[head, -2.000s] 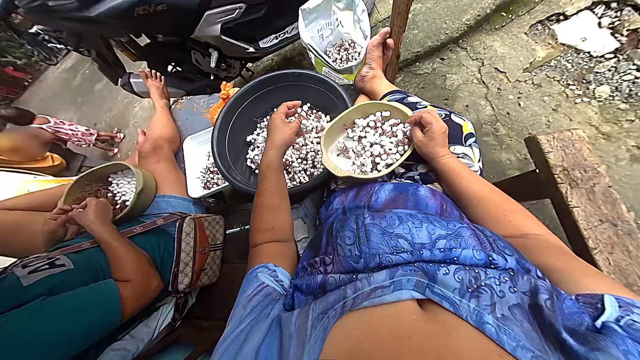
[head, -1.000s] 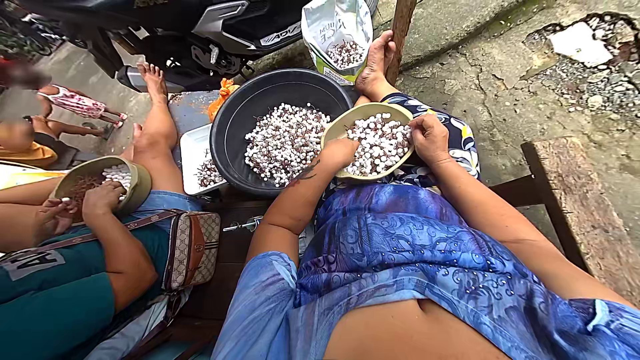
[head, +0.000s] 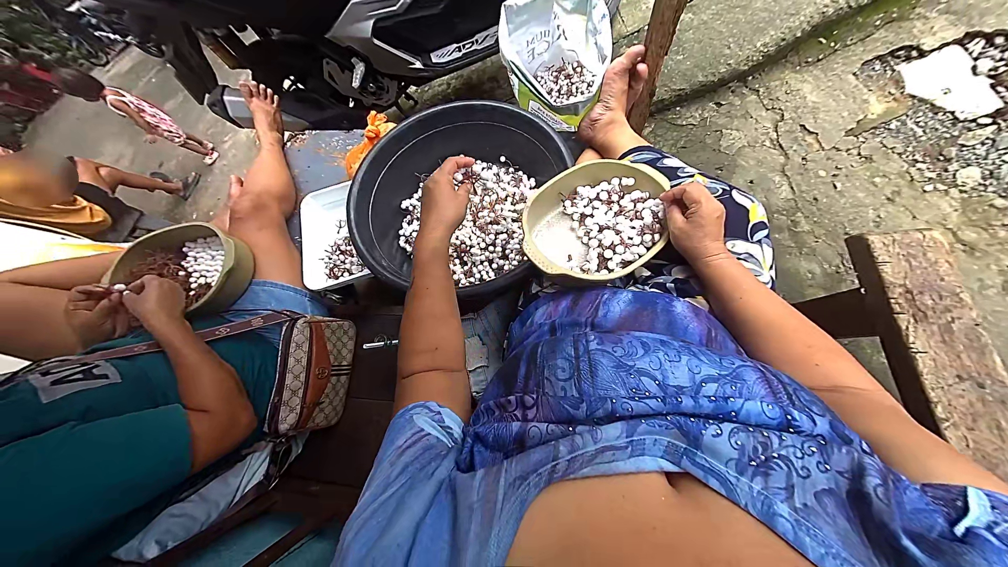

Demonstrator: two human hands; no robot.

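Observation:
My left hand (head: 445, 201) is over the wide black plastic basin (head: 370, 236), its fingers bent near a heap of small white balls on reddish-brown stems (head: 500, 228). Whether anything is between its fingertips cannot be told. A pale yellow-green oval bowl (head: 551, 244) rests at my lap, touching the basin's right side. My right hand (head: 697, 220) grips the bowl's right rim between thumb and fingers. More stemmed white balls (head: 614, 224) lie toward the bowl's right side, and its bottom shows at the left.
A printed bag (head: 539, 47) of similar pieces stands behind the basin, beside a bare foot. A white tray (head: 313, 236) and an orange plastic bag (head: 368, 142) are left of it. Farther left, a co-worker's hands handle a piece at a green bowl (head: 240, 264). A motorcycle (head: 386, 47) stands behind.
My left hand was over the basin, then at the oval bowl's left side, and is now back over the basin. The bowl's contents now lie more to the right. My right hand stays at the rim.

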